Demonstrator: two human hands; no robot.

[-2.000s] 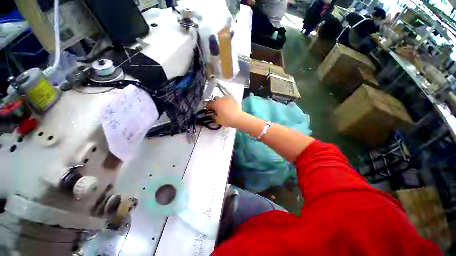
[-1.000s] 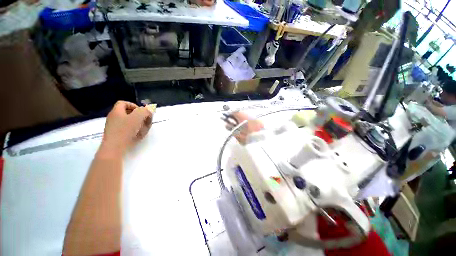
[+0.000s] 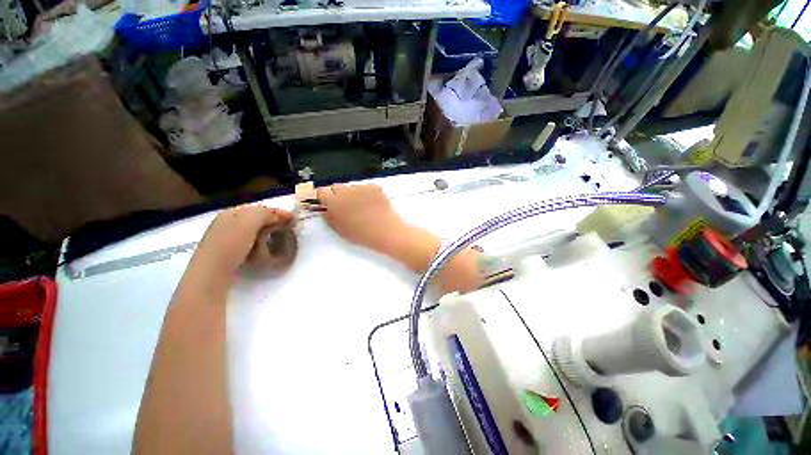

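Note:
My left hand point(image 3: 240, 238) is over the white table near its far edge, fingers curled. A brownish round patch shows under its palm; I cannot tell whether it is an object or shadow. My right hand point(image 3: 360, 218) reaches from behind the off-white sewing machine head point(image 3: 525, 382) and meets the left fingertips. A thin dark tool point(image 3: 313, 205) shows at its fingertips. A small tan block point(image 3: 305, 192) is beside those fingertips at the table's far edge. What the left fingers hold is hidden.
A braided metal hose point(image 3: 498, 216) arches over the machine. A red plastic basket point(image 3: 42, 355) is at the left edge. A brown panel point(image 3: 80, 142) stands behind the table on the left. A cardboard box point(image 3: 467, 133) with white material is beneath the neighbouring table, with a blue basket point(image 3: 164, 28) farther left.
The view has swung from the machine's right side to its left side. My right hand has come from the scissors area to the table's far edge and met my left hand.

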